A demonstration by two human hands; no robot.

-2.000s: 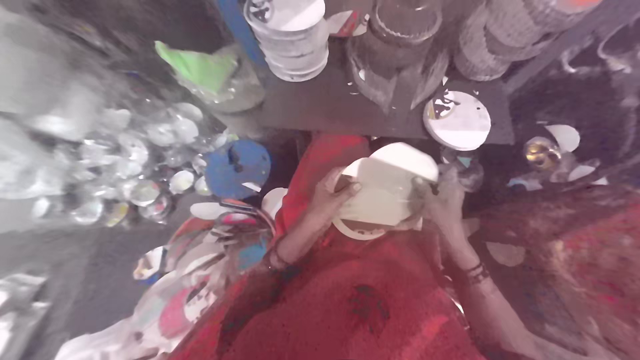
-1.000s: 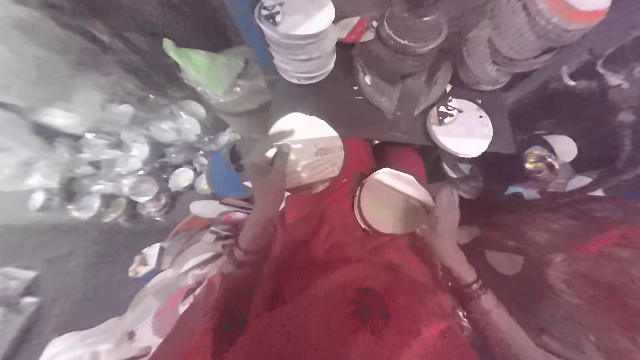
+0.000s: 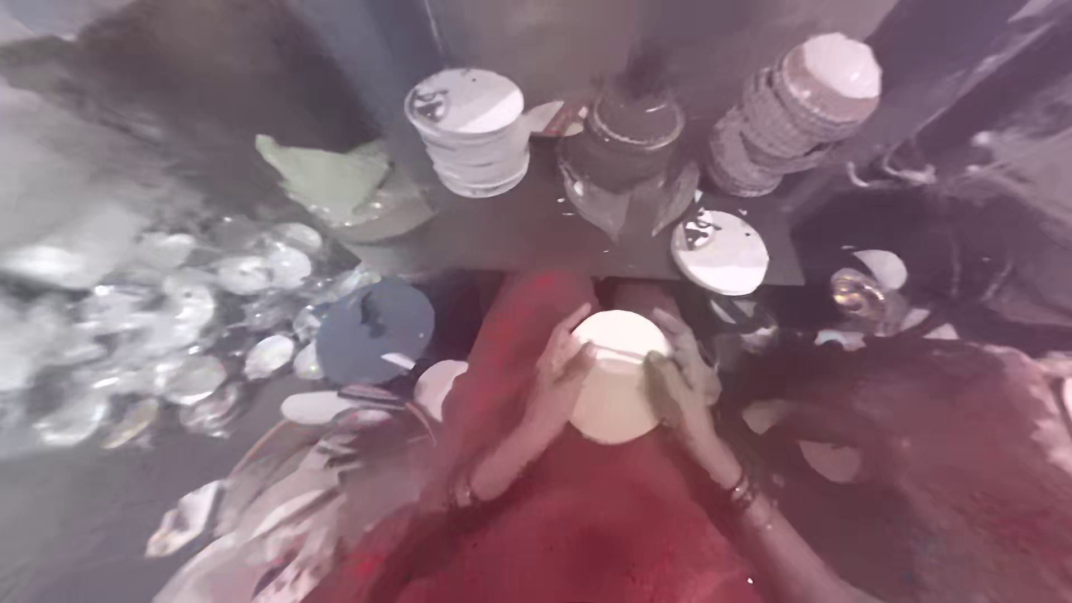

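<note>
My left hand (image 3: 563,364) and my right hand (image 3: 682,373) hold a pale round disc (image 3: 618,410) between them, above the lap of my red garment. The thumbs lie on its face and the other fingers reach round its sides. A bright band crosses its upper part; whether it is one disc or several together I cannot tell. Beyond the hands, on a low dark board (image 3: 502,239), a white disc with dark marks (image 3: 722,253) lies near the right corner. A stack of similar printed discs (image 3: 477,142) stands at the board's back left.
A glass or clear plastic jar (image 3: 628,159) and leaning ribbed stacks (image 3: 787,117) stand at the back. Many shiny clear round pieces (image 3: 193,335) are heaped at left, beside a blue disc (image 3: 377,331). A light green bag or cloth (image 3: 335,180) lies behind them.
One second ago my hands were apart, each with a round disc. The left hand has come back from the upper left, and both hands now meet at one place over the lap.
</note>
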